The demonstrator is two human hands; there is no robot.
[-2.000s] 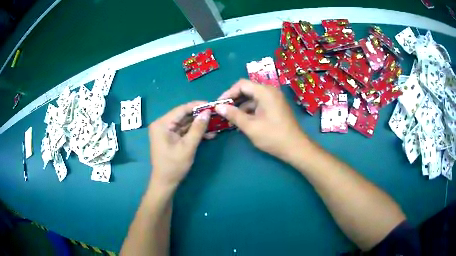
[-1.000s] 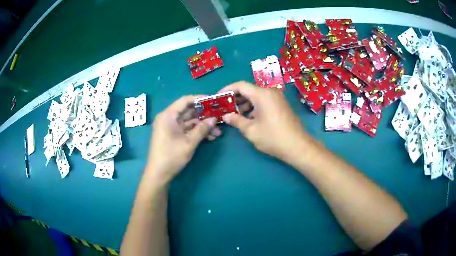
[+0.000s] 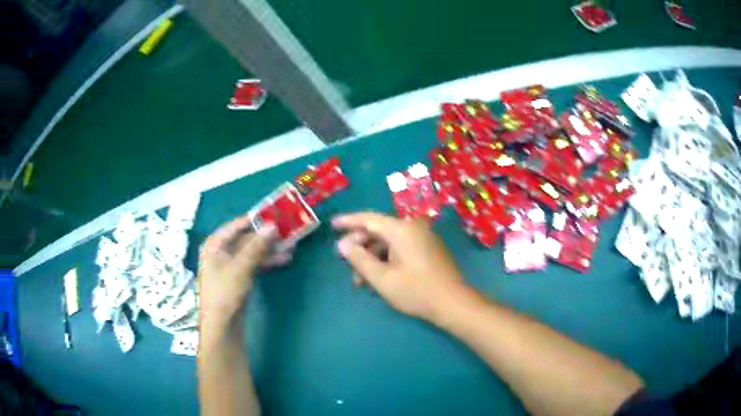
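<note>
My left hand holds a joined board and plate, red face up with a white rim showing, left of centre above the bench. My right hand is empty, fingers apart and slightly curled, just right of the held piece. A single red circuit board lies behind the held piece near the post. A heap of red circuit boards is right of centre. A pinkish board with white patches lies at its left. A heap of white plastic plates is on the left.
A second white heap lies at far right. A grey post and pale rail edge the bench. Red pieces and yellow cylinders are on the belt beyond. A pen, cream slip and blue bin are at left.
My left hand has moved left and forward with the joined piece. My right hand has let go of it. The view has shifted, showing more of the belt; the separate white plate is no longer visible.
</note>
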